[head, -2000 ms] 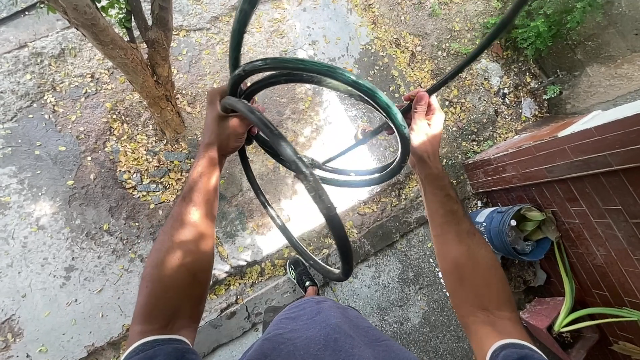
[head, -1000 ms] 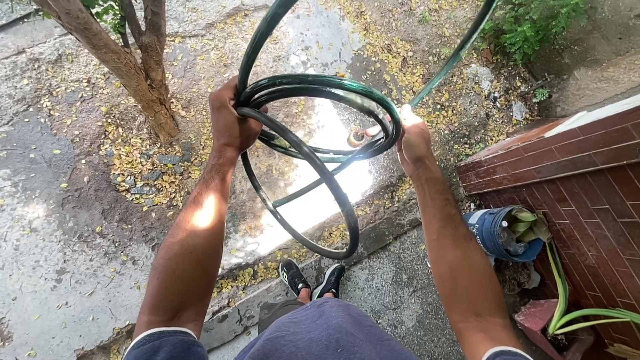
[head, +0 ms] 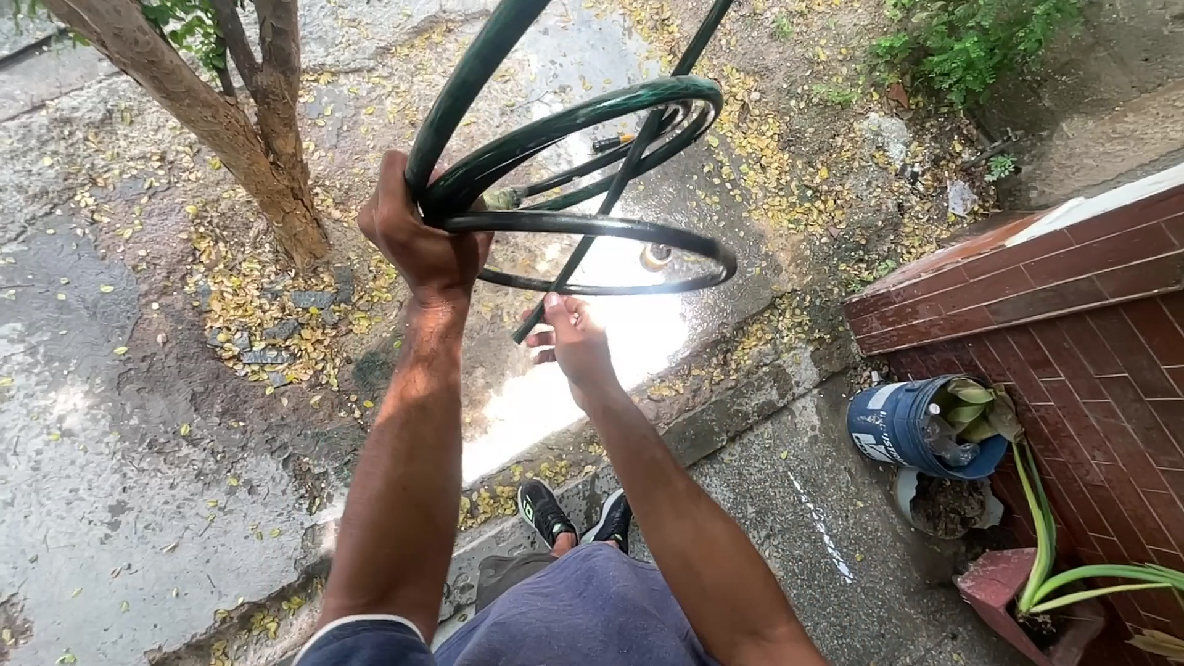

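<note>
Several loops of a dark green garden hose (head: 573, 120) hang from my left hand (head: 425, 227), which is closed round them at the left side of the coil. A length of the hose rises from that hand past the top edge. Below the loops, my right hand (head: 572, 342) has its thumb and fingertips at a cut-looking free end of hose (head: 529, 326); that end crosses the lower loop and runs up to the right. A hose fitting (head: 610, 142) with black and orange parts shows behind the loops, and what it is joined to is hidden.
A tree trunk (head: 250, 166) stands at upper left, with fallen yellow leaves around it. A curb edge (head: 731, 416) runs by my shoes (head: 546, 511). At right are a blue bucket (head: 911, 425), a reddish planter (head: 1004, 592) with long leaves and a brown tiled wall (head: 1091, 370).
My right hand has left the right side of the coil and moved down and left to the hose's free end. The left hand still holds the loops, which have spread apart and tilted.
</note>
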